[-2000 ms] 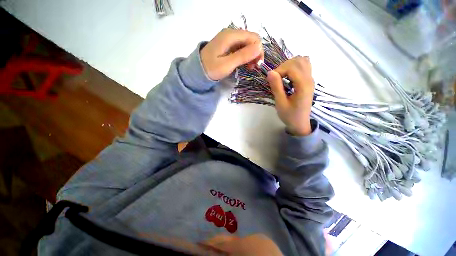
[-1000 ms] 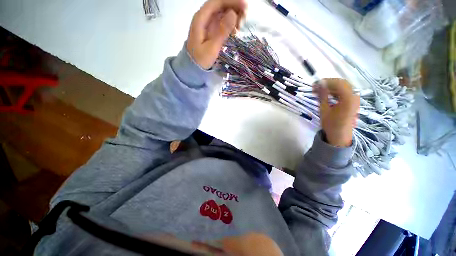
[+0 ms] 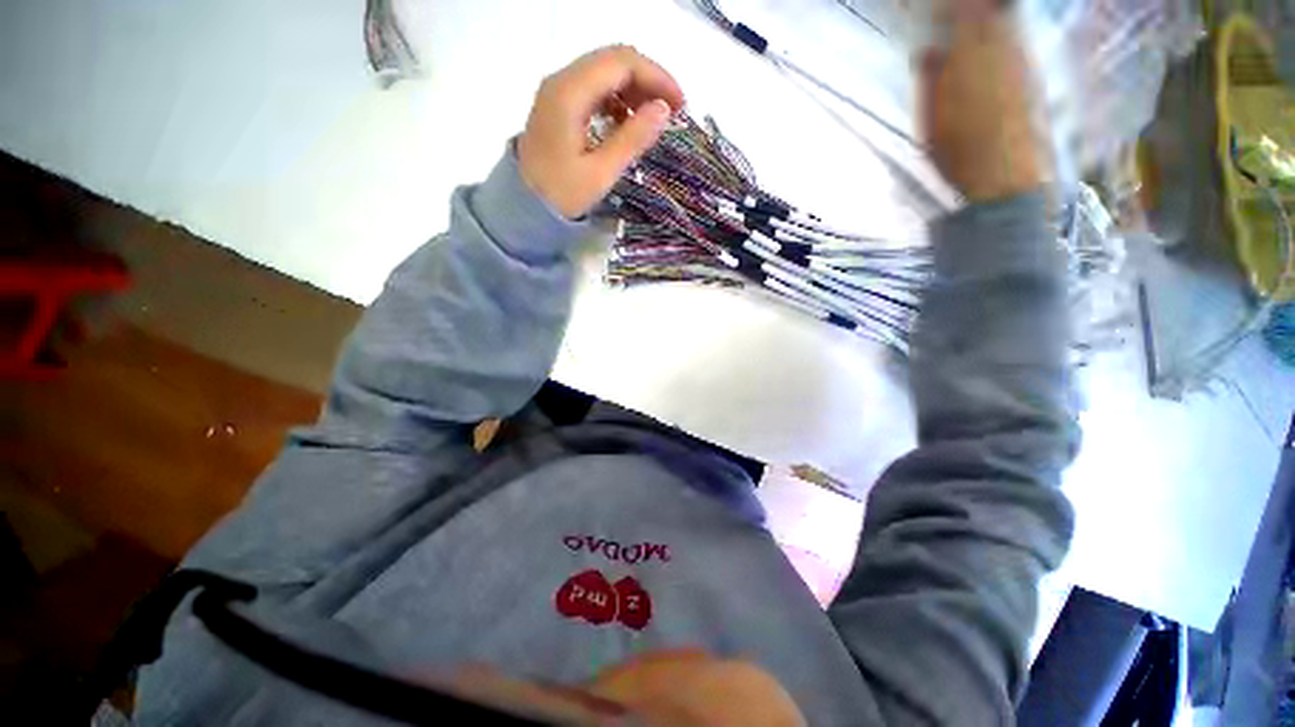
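A bundle of white-grey cables lies on the white tabletop, its fine coloured wires fanned to the left. Short black and white bands sit where the wires begin. My left hand is over the wire tips, fingers curled and thumb near the index finger; whether it holds a wire is unclear. My right hand is blurred, stretched to the upper right beside clear plastic; its fingers are not clear. My right sleeve hides part of the cables and their plug ends.
One cable with a black sleeve lies apart behind the bundle. A small wire bunch lies at the top left. Clear plastic bags and a yellow-rimmed basket are at right. A red stool stands at far left.
Both hands were together at the wires, then parted. My right hand has moved away to the upper right. My left hand has come down a little to the wire tips.
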